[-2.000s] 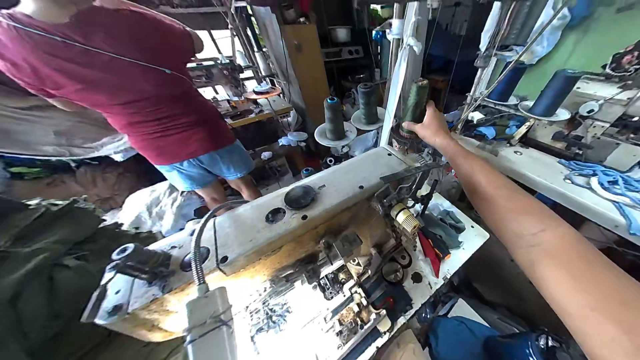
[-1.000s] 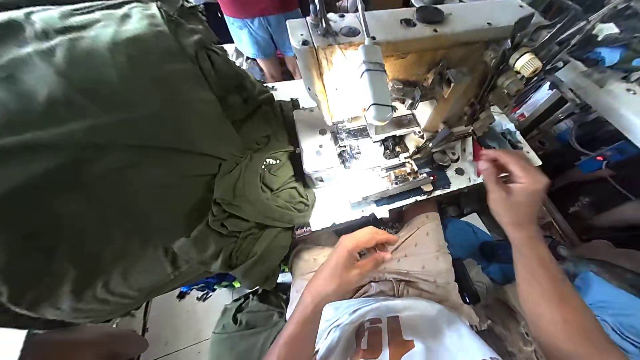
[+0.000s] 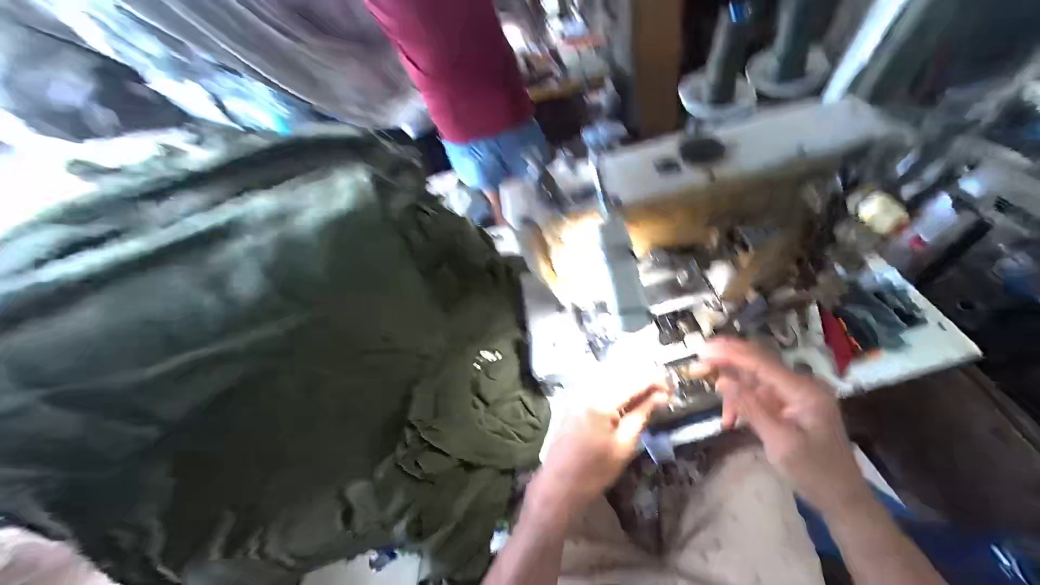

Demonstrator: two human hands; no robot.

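Note:
Both hands are at the front of an industrial sewing machine (image 3: 731, 171), whose lamp lights the needle area brightly. My left hand (image 3: 597, 443) is at the front edge of the lit bed, fingertips close together; blur and glare hide whether anything is between them. My right hand (image 3: 776, 406) is just right of it, over the metal parts near the needle, with its fingers bent and apart and nothing visible in them. A large pile of dark green fabric (image 3: 284, 366) fills the left side, its edge close to my left forearm.
A red-handled tool (image 3: 837, 341) and a grey cloth (image 3: 873, 321) lie on the right end of the machine table (image 3: 918, 357). Thread cones (image 3: 727, 53) stand behind the machine. A person in a red shirt (image 3: 463, 65) stands beyond it. The picture is blurred.
My left hand has moved from above my lap to the machine's front edge. My right hand has come left from beside the red-handled tool to the needle area. The view has swung.

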